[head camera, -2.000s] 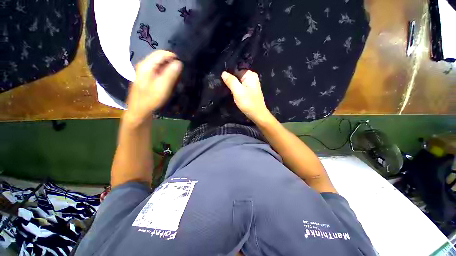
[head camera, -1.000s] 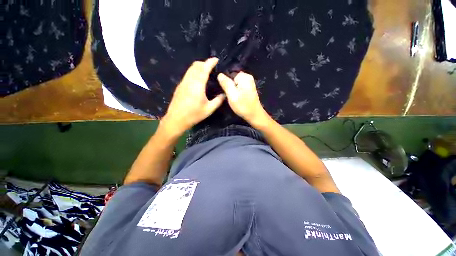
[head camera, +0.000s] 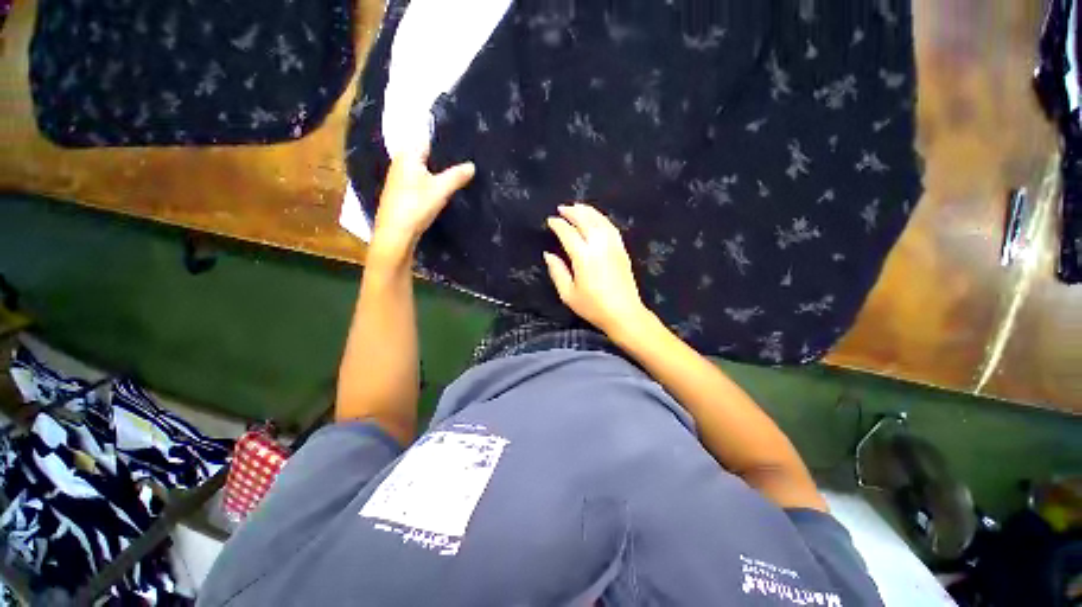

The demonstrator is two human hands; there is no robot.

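A black fabric panel with small pale floral motifs (head camera: 736, 178) lies on the brown table, its curved lower end at the table's front edge. A white sheet (head camera: 445, 53) shows along its left side, with a dark strip of fabric beyond it. My left hand (head camera: 412, 208) is at the panel's left edge, by the white sheet, thumb spread to the right. Its fingertips blend into the white, so any hold is unclear. My right hand (head camera: 599, 267) rests on the panel's lower middle, fingers slightly apart, holding nothing visible.
Another dark floral panel (head camera: 190, 77) lies at the far left of the table (head camera: 267, 178). A thin pen-like item (head camera: 1013, 225) and a dark piece are at the right. Below are a red-checked item (head camera: 253, 474), black-and-white patterned fabric (head camera: 71, 474) and a fan (head camera: 931, 492).
The lilac underside is no longer visible, and the black panel lies flatter. My left hand has moved from beside my right hand to the panel's left edge. The camera view has shifted and tilted.
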